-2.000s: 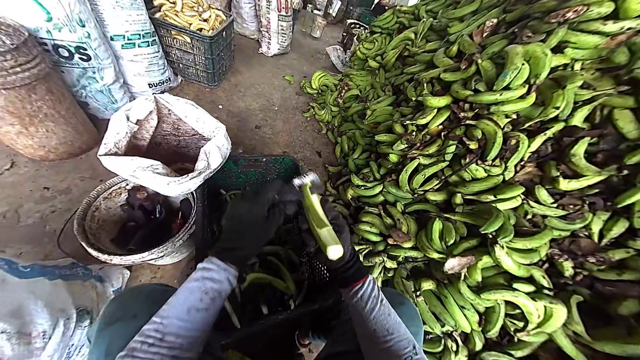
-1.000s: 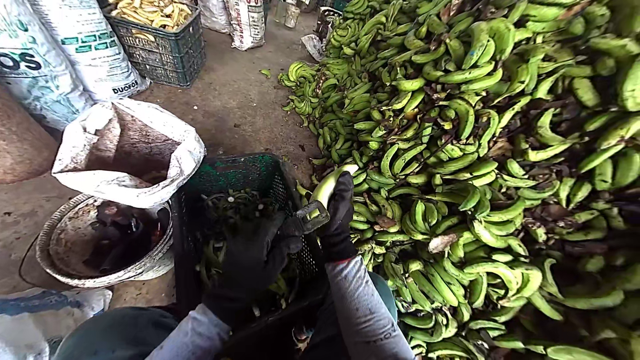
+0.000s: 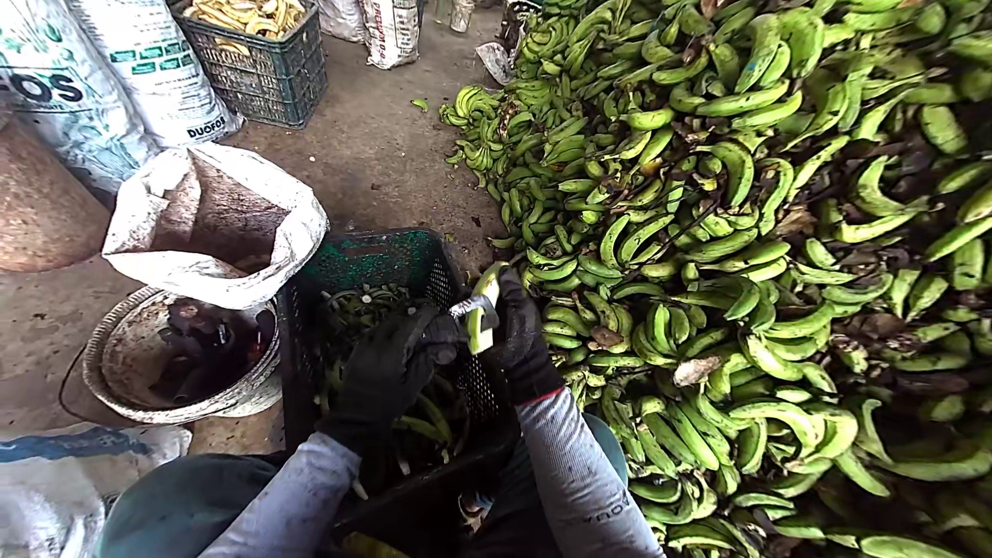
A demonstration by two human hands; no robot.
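Note:
My left hand point(image 3: 391, 364), in a black glove, is closed around the handle of a metal peeler point(image 3: 471, 305). The peeler's head lies across a green plantain point(image 3: 484, 310), which my right hand point(image 3: 519, 322), also gloved in black, grips from the right. A pale patch of flesh shows at the plantain's lower end. Both hands are over a dark plastic crate point(image 3: 372, 252) between my knees, with green peels point(image 3: 426, 415) inside it. A big heap of green plantains point(image 3: 697, 271) lies to the right of my right hand.
An open white sack point(image 3: 221, 287) stands at the left above a dirty bucket point(image 3: 116, 376) with dark contents. Farther back are a crate point(image 3: 263, 74) of peeled plantains and upright filled sacks point(image 3: 155, 70). A brown container point(image 3: 43, 194) stands at the left edge.
Two seconds ago the plantain was longer in view and pointed up over the crate; now the peeler lies across a plantain in my right hand. The view has shifted somewhat.

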